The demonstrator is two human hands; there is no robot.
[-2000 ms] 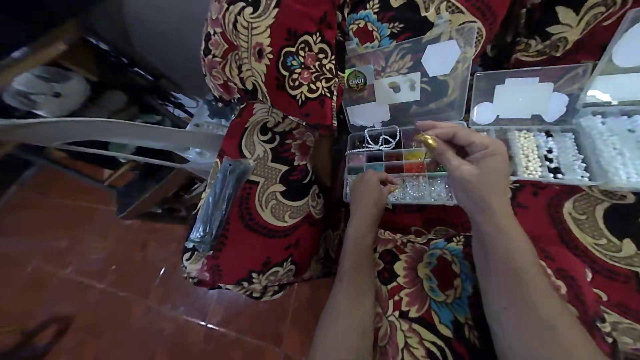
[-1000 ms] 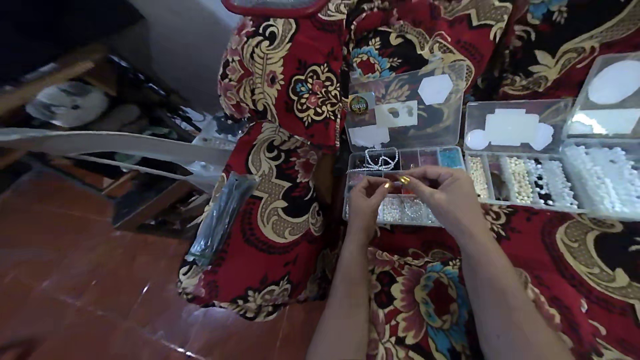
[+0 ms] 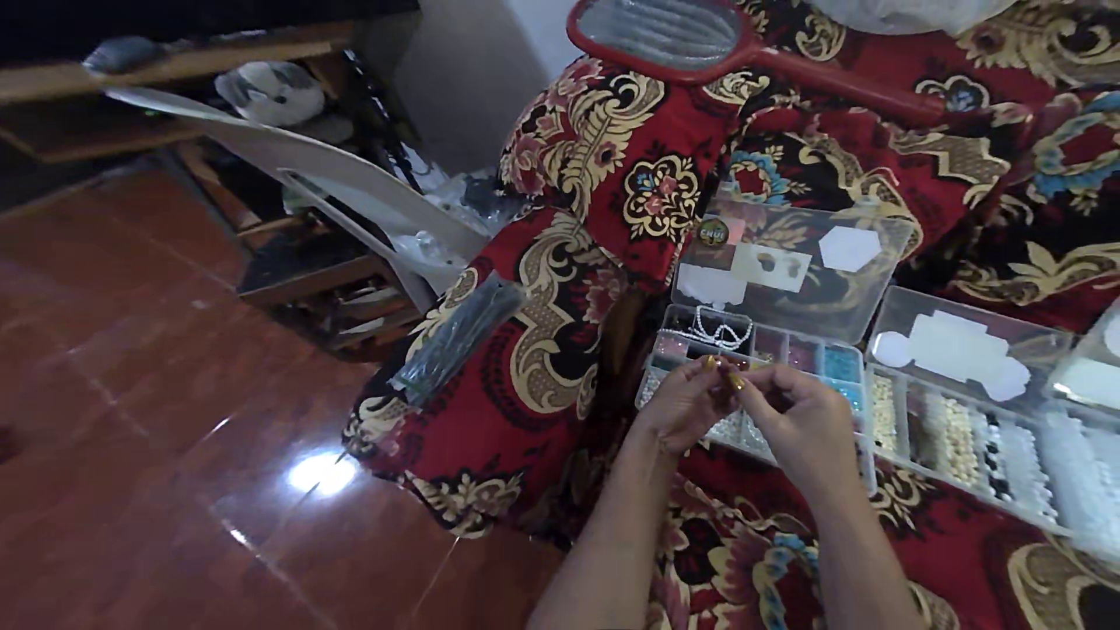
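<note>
My left hand (image 3: 687, 402) and my right hand (image 3: 792, 416) meet fingertip to fingertip above a clear plastic bead box (image 3: 868, 442). Thumb and index finger are pinched on each hand, but whatever lies between them is too small to make out. Under and around the hands, the box's compartments hold clear, pink and turquoise beads (image 3: 842, 362). A loop of white bead string (image 3: 722, 329) rests in a back compartment. The box's raised lid (image 3: 787, 302) leans back and bears paper pieces and a round sticker.
Further open boxes with white and cream beads (image 3: 954, 437) stand at the right on the red floral sofa cover (image 3: 560, 350). A plastic packet (image 3: 459, 337) lies left of the hands. A red-framed racket (image 3: 744, 52) lies behind, and a pale plastic chair (image 3: 332, 166) stands left.
Two seconds ago my hands were apart, the right one raised over the box; now their fingertips are together. The view has shifted, bringing more of the racket into sight.
</note>
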